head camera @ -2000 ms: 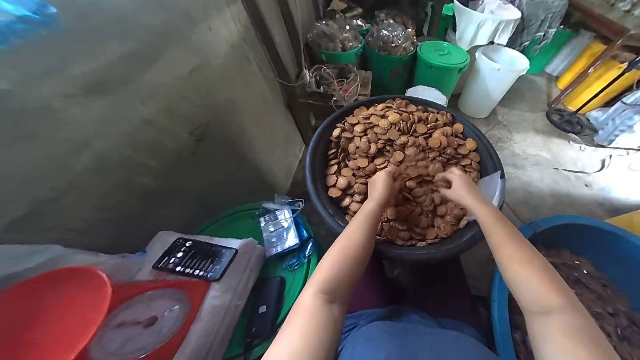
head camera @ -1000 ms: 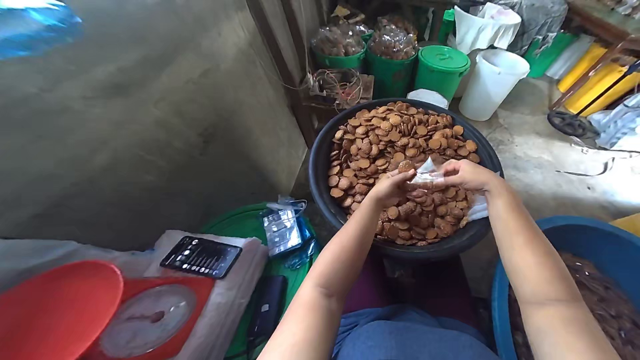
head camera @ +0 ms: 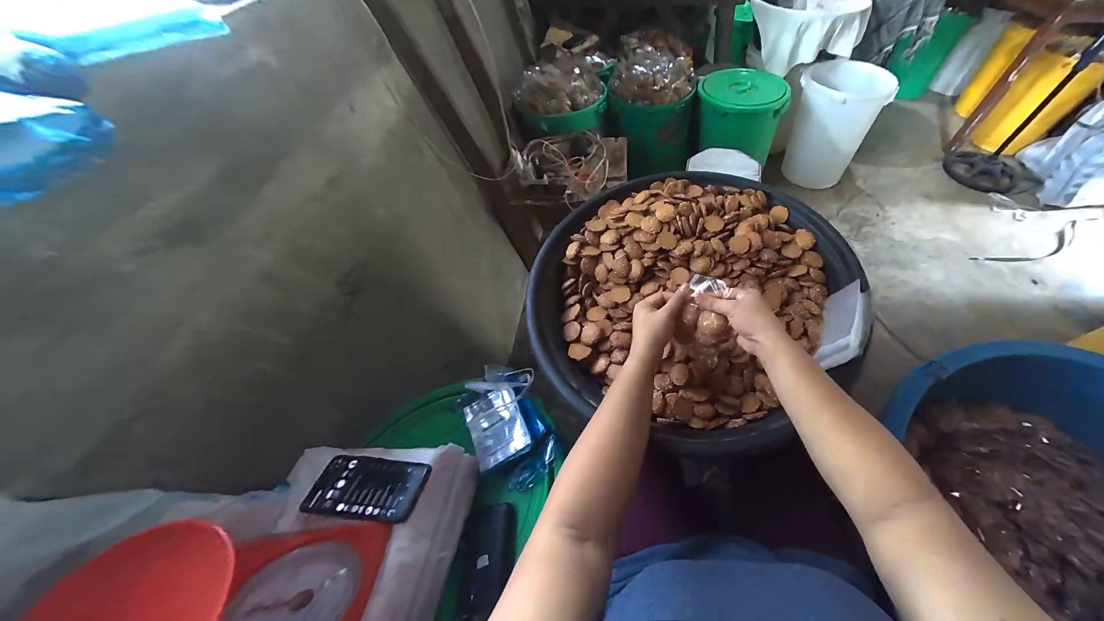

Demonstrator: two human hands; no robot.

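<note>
Over a black round tub heaped with brown round biscuits, my left hand and my right hand are close together. Both pinch a small clear plastic bag at its top edge. Biscuits show just beneath the bag, though I cannot tell whether any are inside it. A stack of flat clear plastic bags lies on the tub's right rim, near my right hand.
Green buckets and a white bucket stand behind the tub. At lower right is a blue tub of dark packed goods. A red scale, a phone and a green lid are at lower left.
Two seconds ago my hands were apart among the biscuits. They then came together on a whitish plastic bag, and now they hold a clear bag slightly lower over the heap.
</note>
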